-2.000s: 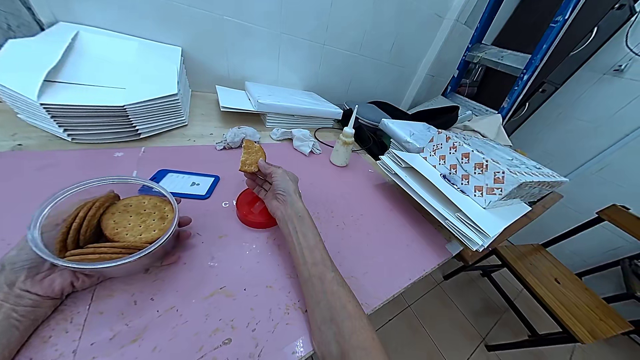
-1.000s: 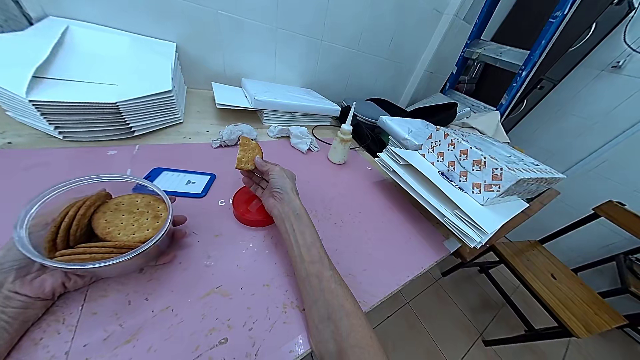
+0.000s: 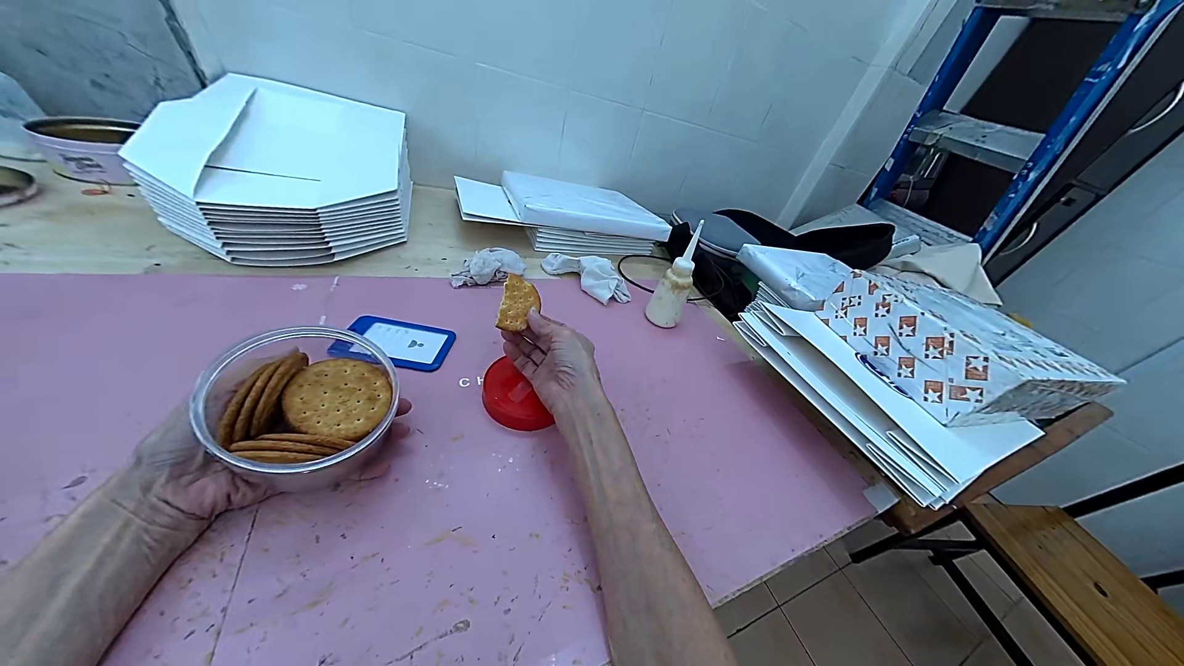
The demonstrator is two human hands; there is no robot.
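My left hand (image 3: 199, 472) holds up a clear round plastic tub (image 3: 294, 474) from below and the side, over the pink table. Inside the tub, several round crackers (image 3: 338, 400) lean and lie together. Between the thumb and fingers of my right hand (image 3: 555, 363) is a broken piece of cracker (image 3: 517, 303). Just below that hand a red round lid (image 3: 514, 398) lies on the tabletop, partly hidden by my fingers. Behind the tub is a blue-framed card (image 3: 396, 342), its near left part seen through the tub's rim.
White folded cardboard stacks (image 3: 305, 148) stand at the back left, near a tin (image 3: 88, 153). Crumpled tissues (image 3: 490, 266) and a glue bottle (image 3: 671, 296) sit at the back. At right are more cardboard sheets (image 3: 832, 370), a wrapped package (image 3: 934, 342), a wooden stool (image 3: 1082, 573) and a blue ladder (image 3: 1045, 185).
The view has shifted, showing more at the left. Both hands keep their hold on the tub and the cracker piece.
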